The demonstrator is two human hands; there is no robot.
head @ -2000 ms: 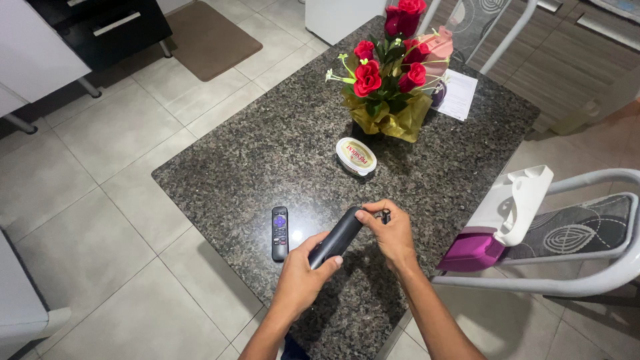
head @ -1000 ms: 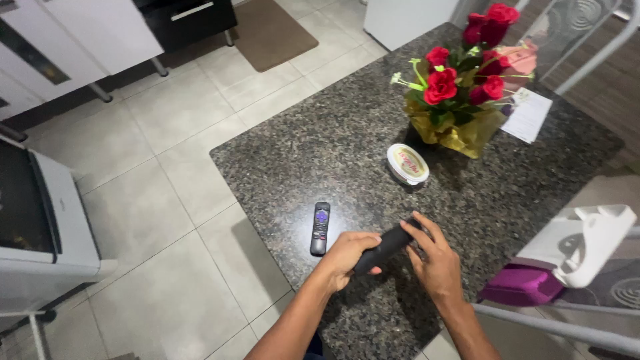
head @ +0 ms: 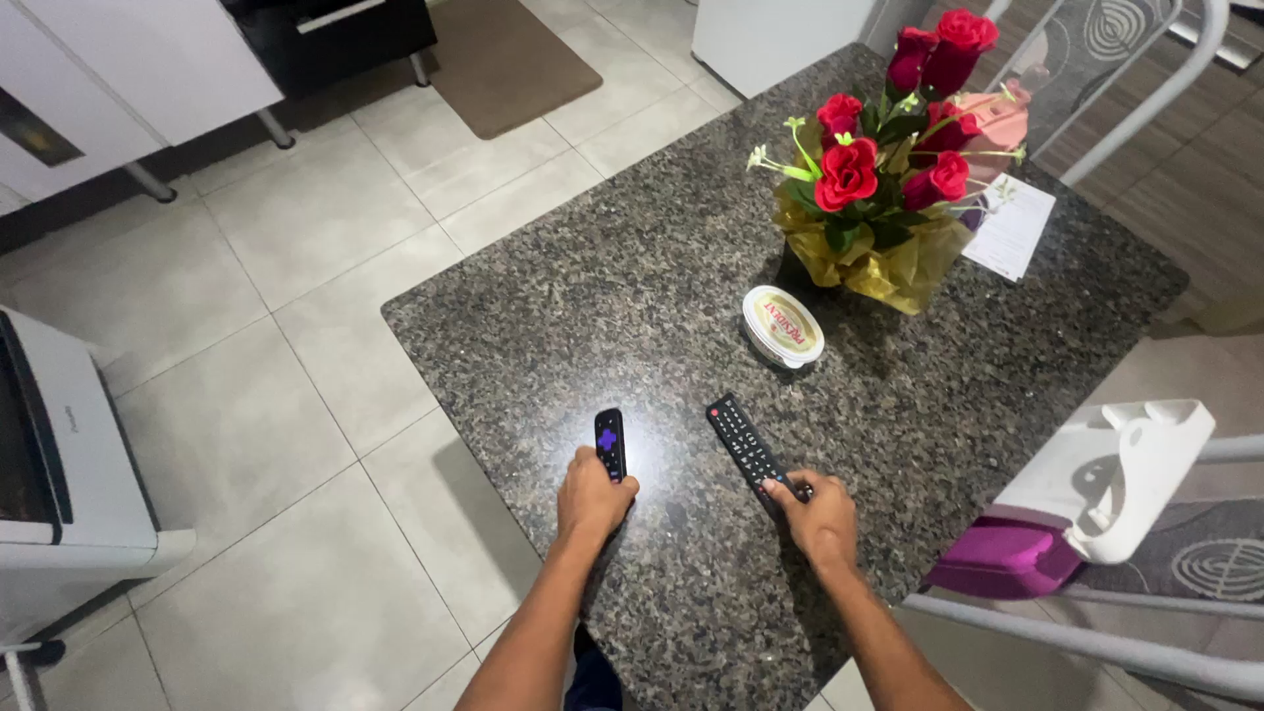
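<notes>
On the speckled granite tabletop (head: 553, 326), my left hand (head: 592, 494) grips the lower end of a small black remote control (head: 610, 434) with a purple directional pad. To its right, my right hand (head: 822, 513) holds the near end of a longer black remote control (head: 743, 439), its buttons facing up and a red button at the far end. A small dark object, too hidden to name, shows by the right thumb and fingers. Beyond the remotes stands an oval Président tub (head: 783, 327) with a white-rimmed lid.
Red roses (head: 846, 175) in gold wrapping (head: 889, 262) stand toward the far side, beside a printed paper (head: 1010, 227). At the right, a white plastic piece (head: 1116, 474) and a purple item (head: 1007, 558) lie by a metal-framed chair (head: 1096, 637). An appliance (head: 89, 474) stands at the left.
The longer remote, held in both hands before, is now in my right hand alone with its buttons up. My left hand has moved left and taken hold of the small remote.
</notes>
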